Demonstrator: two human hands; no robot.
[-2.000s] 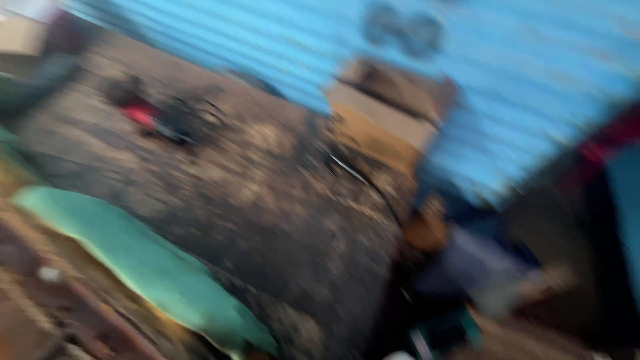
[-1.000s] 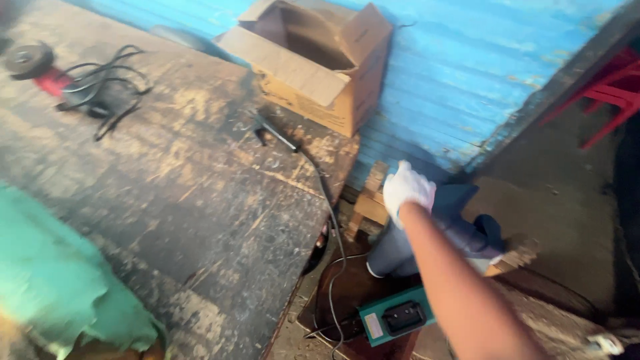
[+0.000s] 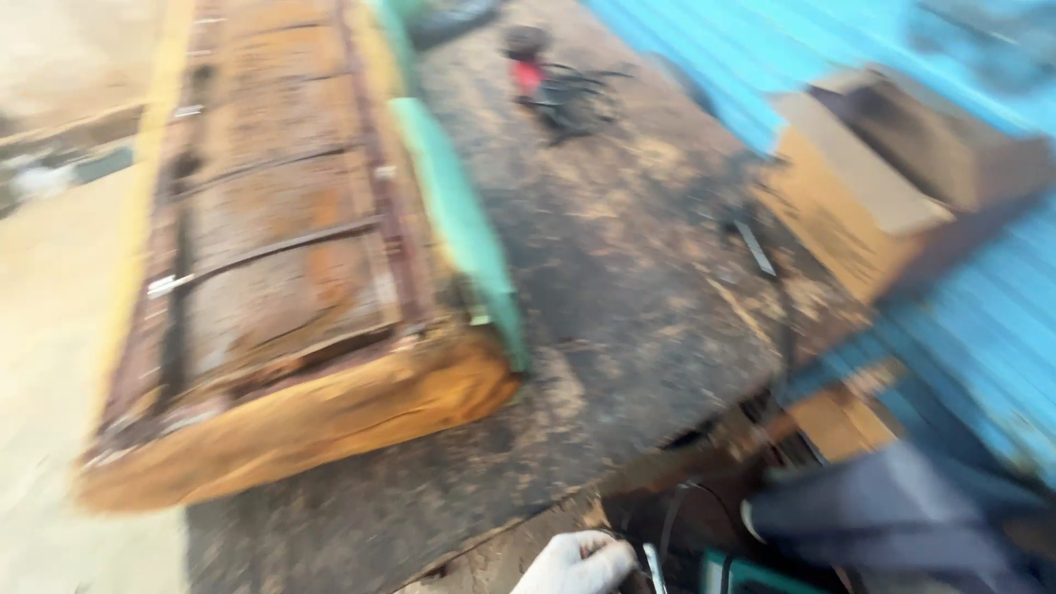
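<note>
My left hand [image 3: 577, 564], in a white glove, is at the bottom edge with its fingers curled. Its fingertips are beside a blurred dark thing and a thin light metal piece [image 3: 654, 568]; whether it grips either is unclear. My right hand is out of view. Up and left of the hand, a long padded seat [image 3: 289, 412] lies underside up on the worn wooden table [image 3: 610, 330], showing a rusty metal frame, orange-brown padding and green covering [image 3: 454, 198]. A red angle grinder [image 3: 526, 76] with a coiled black cord rests farther back.
An open cardboard box [image 3: 841, 190] stands at the table's right end, against blue corrugated sheeting [image 3: 973, 363]. A corded tool [image 3: 755, 247] lies near it. Below the table's edge are dark blue cloth [image 3: 883, 503] and a green-cased device [image 3: 759, 577], both blurred.
One second ago a gloved hand on a bare forearm was over the dark blue cloth at the right; it is not there now. The view has swung left, bringing in the seat's frame.
</note>
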